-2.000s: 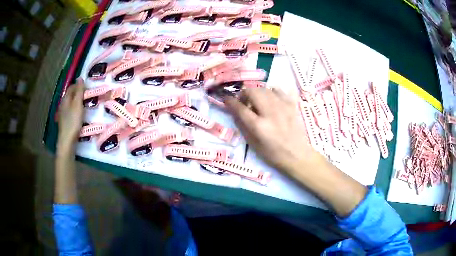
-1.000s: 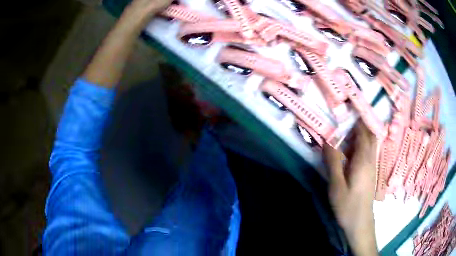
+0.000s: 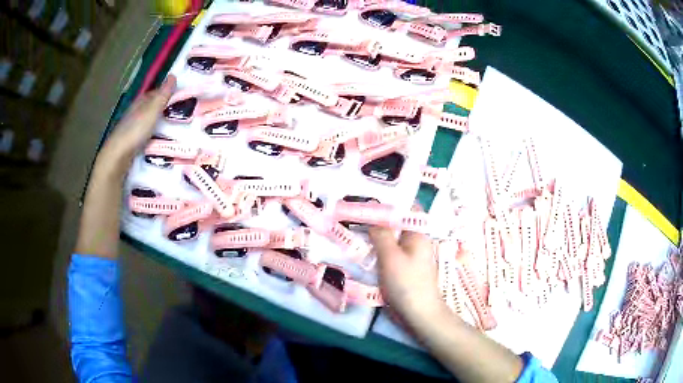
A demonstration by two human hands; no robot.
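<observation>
Rows of strapped watches with black screens and pink straps, such as one watch [image 3: 383, 166], lie on a white foam tray [image 3: 337, 314]. My left hand [image 3: 136, 127] is at the tray's left edge, its fingers along that edge and gripping it. My right hand [image 3: 408, 273] is at the tray's lower right edge, beside a watch with its strap sticking out. Its fingertips touch or overlap the strap end; whether they hold the strap or the tray cannot be told. Several watches lie tilted, with straps crossing their neighbours.
Long strap pieces [image 3: 539, 232] lie loose on a white foam sheet [image 3: 517, 105] to the right, some close by my right hand. A dense pile of short strap pieces [image 3: 640, 299] lies at far right. The green bench [image 3: 569, 90] has yellow tape [image 3: 650, 212]. Cartons stand at left.
The view swung down and back up. My right hand moved from over the watches to the tray's lower right edge. My left hand is again at the left edge.
</observation>
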